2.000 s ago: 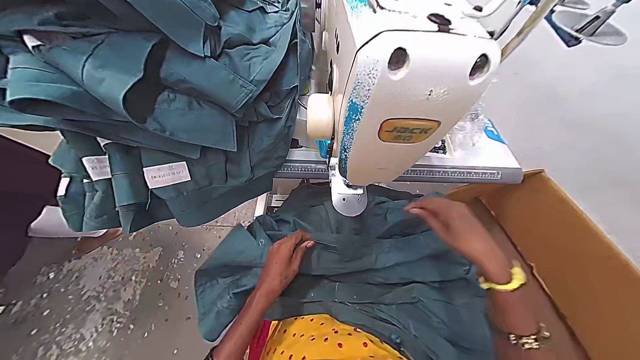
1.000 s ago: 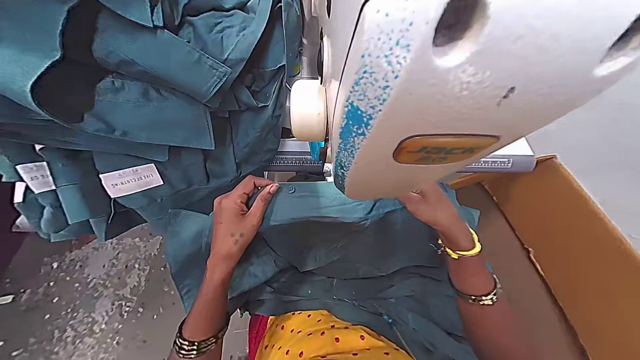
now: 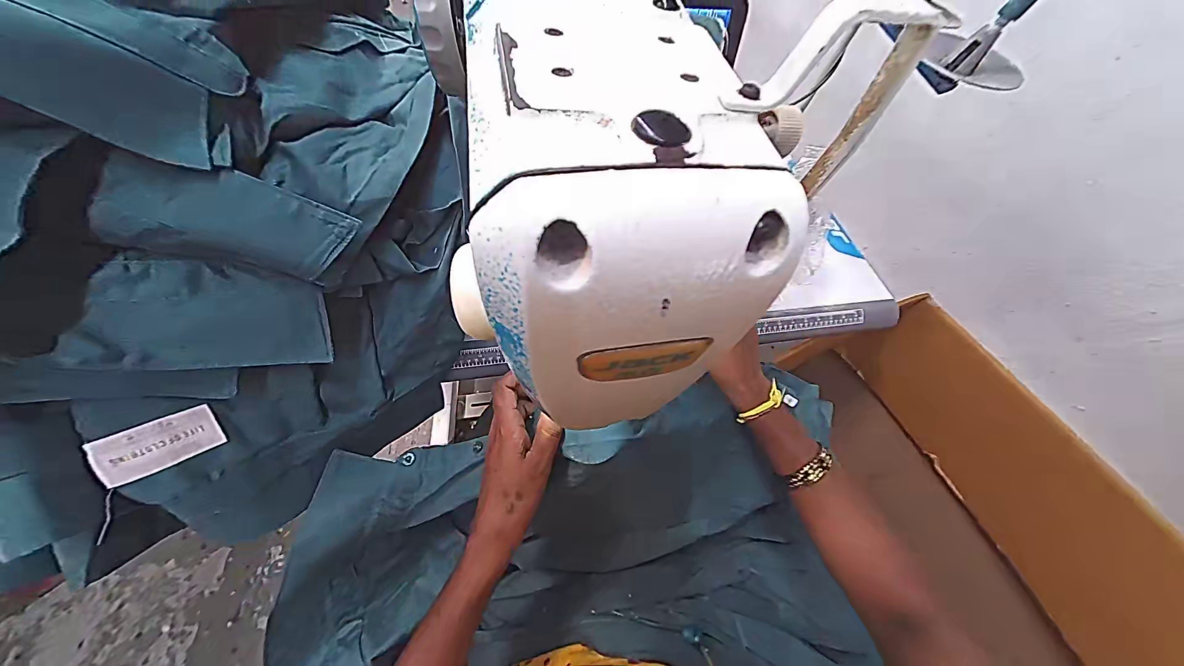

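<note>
A teal-green garment (image 3: 647, 499) with small buttons along one edge lies spread over my lap, its upper part under the head of a white Jack sewing machine (image 3: 638, 277). My left hand (image 3: 513, 462) is at the garment's edge just left of the machine head, thumb and fingers close together on the cloth. Behind the head's right side is my right hand (image 3: 738, 370); its fingers are hidden, so its grip cannot be seen. The needle area is also hidden by the head.
At the left hangs a thick pile of similar teal garments (image 3: 213, 314), one bearing a white label (image 3: 155, 446). A cardboard box (image 3: 1017, 462) stands at the right. The machine bed with a ruler strip (image 3: 814, 322) lies behind, and a pale wall rises at the right.
The garment's buttoned edge now extends left of my left hand. My right hand, visible over the cloth two seconds ago, is now partly behind the machine head. The view has shifted.
</note>
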